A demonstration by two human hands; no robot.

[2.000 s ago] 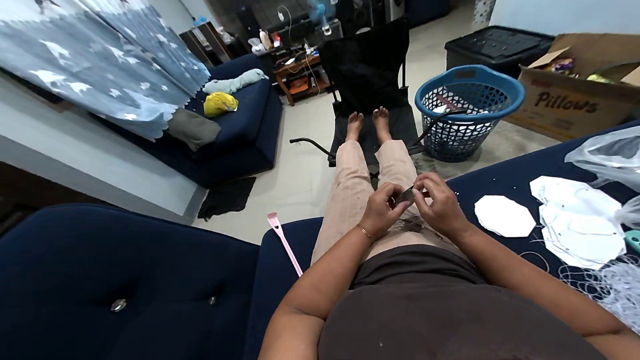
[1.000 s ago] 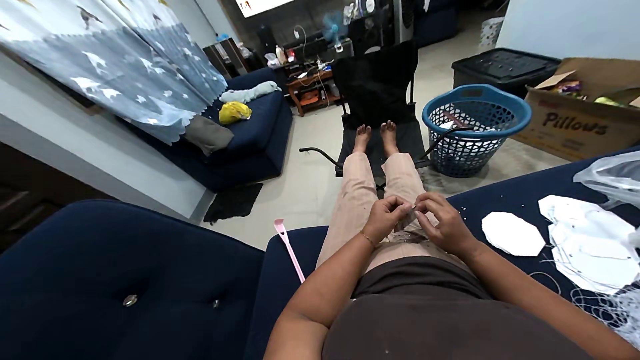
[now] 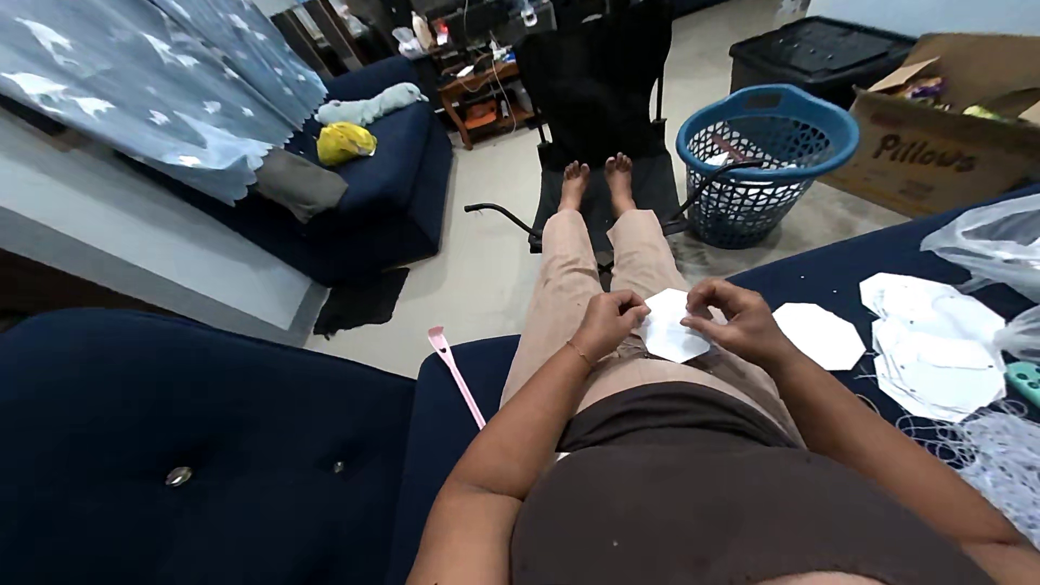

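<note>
Over my lap, a white polygonal sheet [image 3: 673, 329] is between my hands. My left hand [image 3: 609, 323] pinches its left edge between thumb and fingers. At its right edge is my right hand [image 3: 735, 319], thumb and fingers closed on the sheet. Beside my right thigh, another white polygonal piece [image 3: 819, 336] lies flat on the navy sofa, and a loose pile of similar white pieces [image 3: 938, 345] lies farther right. Tangled white strands [image 3: 987, 459] rest below that pile. Anything small within my fingertips is hidden.
A pink long-handled tool [image 3: 457, 378] lies on the sofa at my left. My feet rest on a black folding chair [image 3: 597, 97]. Beyond the sofa stand a blue laundry basket [image 3: 768, 175] and a cardboard box [image 3: 934, 158]. A clear plastic bag [image 3: 995, 240] lies at the right.
The white sheet now shows flat between my hands; in the earlier frames my hands were close together, with a small dark thing at the fingers two seconds ago. My hands have moved apart.
</note>
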